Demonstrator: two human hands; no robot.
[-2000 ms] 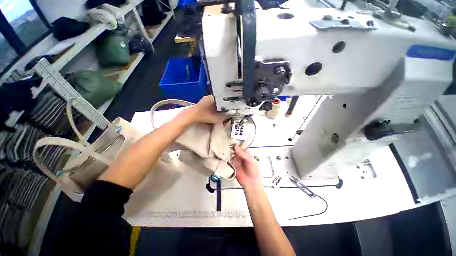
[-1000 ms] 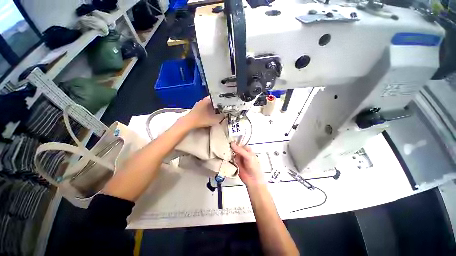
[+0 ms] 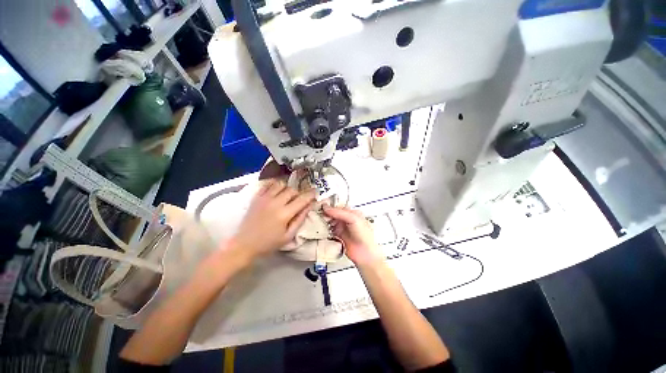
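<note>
A beige tote bag body (image 3: 315,227) lies bunched under the head of the white post-bed sewing machine (image 3: 438,51). The white brand label (image 3: 322,189) shows at the presser foot and needle (image 3: 312,165). My left hand (image 3: 272,217) lies on the bag cloth left of the label, fingers bent over it; its grip is partly hidden. My right hand (image 3: 350,230) pinches the bag edge just right of and below the label. The post under the cloth is hidden.
Another beige tote bag (image 3: 139,280) stands at the left with its handles up. Thread snips (image 3: 442,246) with a dark cord lie at the right. A thread cone (image 3: 379,144) stands behind the needle area. A blue bin (image 3: 241,140) and shelves with green bundles (image 3: 130,170) are beyond.
My left hand has come down from beside the needle onto the cloth nearer me. My right hand stays at the bag edge. The camera view has shifted and tilted.
</note>
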